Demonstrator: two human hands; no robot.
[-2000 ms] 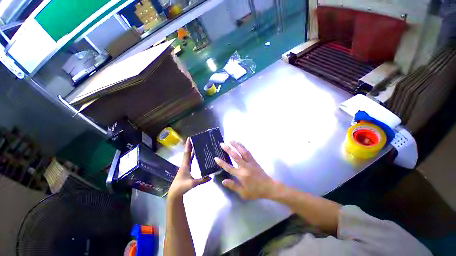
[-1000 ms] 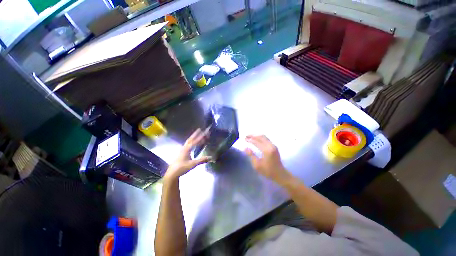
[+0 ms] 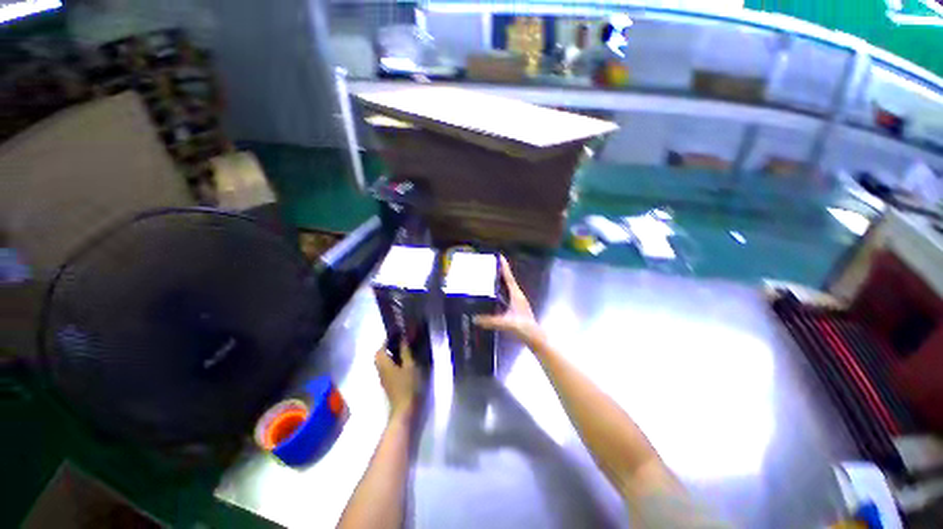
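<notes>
Two black retail boxes with white labels on their upper ends stand side by side on the metal table [image 3: 641, 413], a narrow gap between them. My left hand [image 3: 397, 374] is at the lower front of the left box [image 3: 405, 310]; whether it grips is hard to tell. My right hand [image 3: 514, 308] holds the right box [image 3: 473, 336] at its right side near the labelled end. Another black item [image 3: 401, 201] is behind them, partly hidden.
A blue tape dispenser [image 3: 310, 422] with an orange roll is at the table's left edge. A large black floor fan [image 3: 186, 325] is at left. Brown cardboard sheets [image 3: 486, 186] stand behind the table. The roller conveyor [image 3: 843, 372] is at right.
The view has swung left. The box that was loose between my hands now stands beside the labelled box at the table's left, with my right hand on it. My left hand has moved to the left box.
</notes>
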